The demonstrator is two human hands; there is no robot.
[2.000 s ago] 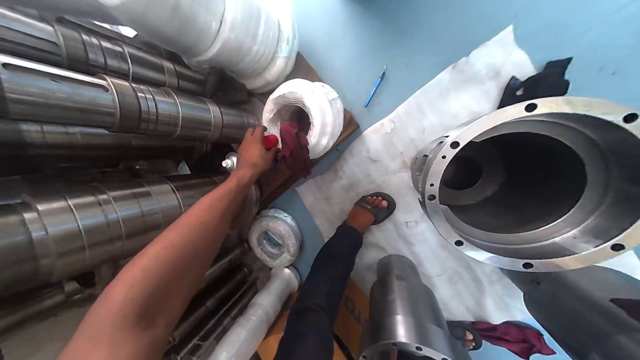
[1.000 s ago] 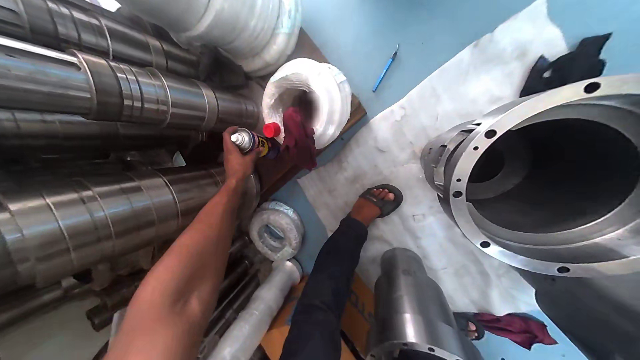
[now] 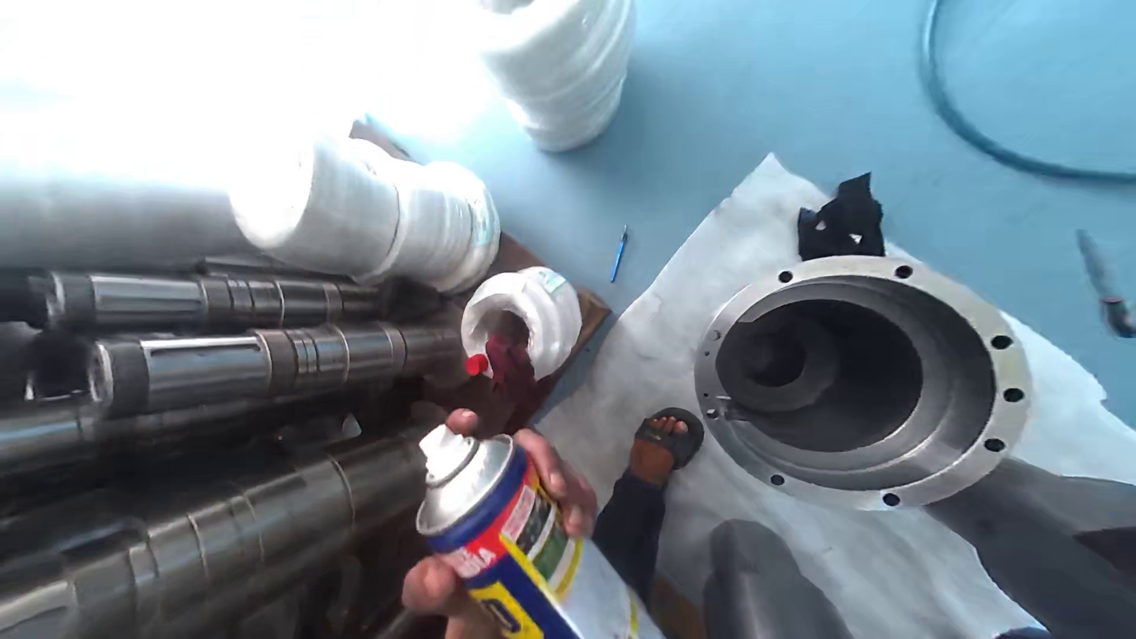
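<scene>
My left hand (image 3: 568, 488) is wrapped around a WD-40 aerosol can (image 3: 524, 541) with a white spray nozzle at its top, tilted toward the upper left. Beyond the can, a white-wrapped ring-shaped part (image 3: 555, 319) has a maroon cloth (image 3: 510, 364) hanging from its opening. A red cap (image 3: 477, 365) lies beside the cloth. On the left are several steel shafts (image 3: 213, 364). To the right stands a large hollow steel cylinder with a bolt-hole flange (image 3: 963, 311). My right hand is out of view.
The cylinder stands on a white sheet (image 3: 674, 328), with a black cloth (image 3: 848, 217) behind it. A sandalled foot (image 3: 670, 435) rests on the sheet. White-wrapped rolls (image 3: 568, 80) are at the top, a blue pen (image 3: 619, 255) on the blue floor, a hose (image 3: 976, 133) at upper right.
My left hand has brought the spray can away from beside the white ring, closer to the camera. The red cap remains near the maroon cloth. The view has shifted.
</scene>
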